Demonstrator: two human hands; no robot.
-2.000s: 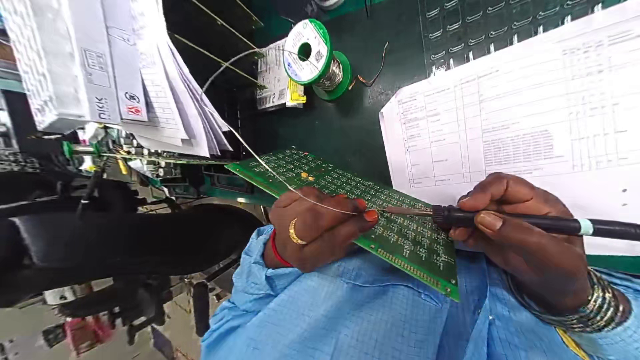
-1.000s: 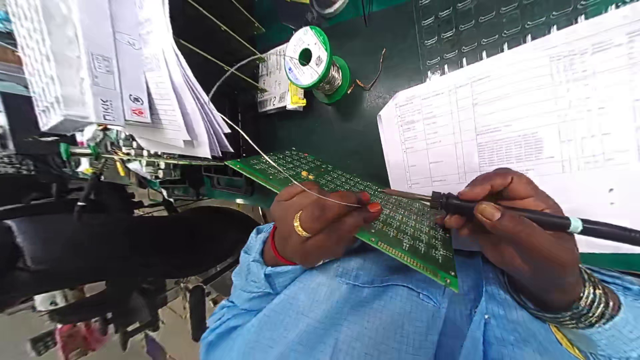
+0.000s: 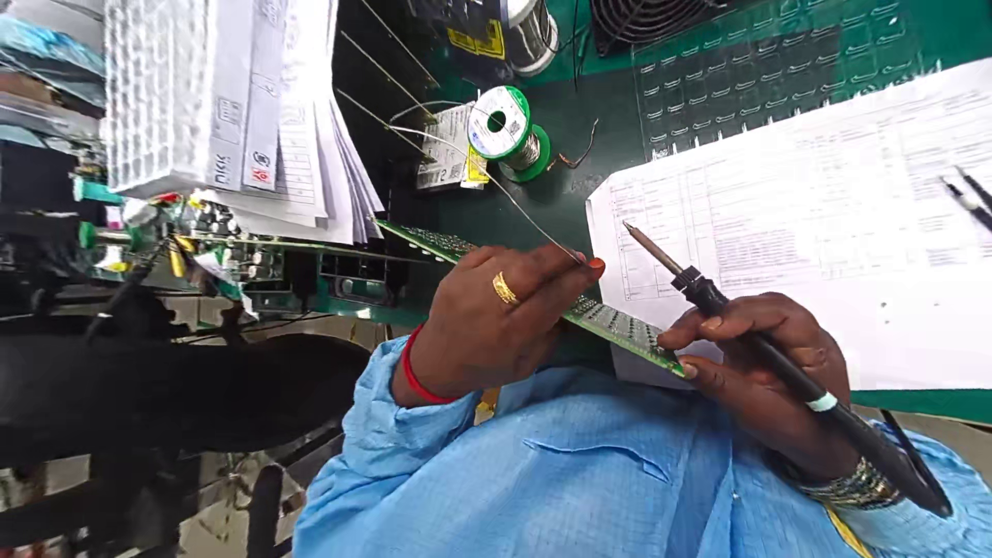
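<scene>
My left hand (image 3: 504, 318) pinches the end of a solder wire (image 3: 515, 203) between thumb and fingers, and lies over the green circuit board (image 3: 624, 329); how it bears on the board is hidden. The wire runs back toward a solder spool (image 3: 513, 132) with green flanges. My right hand (image 3: 763, 372) holds a black soldering iron (image 3: 775, 364), its tip up and to the left, away from the board. The thumb and a finger of that same hand grip the board's right corner. The board is tilted, seen at a shallow angle.
Printed sheets (image 3: 775, 232) cover the right of the green mat, with a clear plastic tray (image 3: 728, 85) behind. A small box (image 3: 446, 147) sits by the spool. At left, stacked papers (image 3: 310, 155) and a white box (image 3: 194, 93) stand above populated boards. A second spool (image 3: 531, 35) is at the back.
The iron's tip has lifted off the board and now points up and left. My right fingers have taken hold of the board's corner, and the board has tilted to a steeper angle.
</scene>
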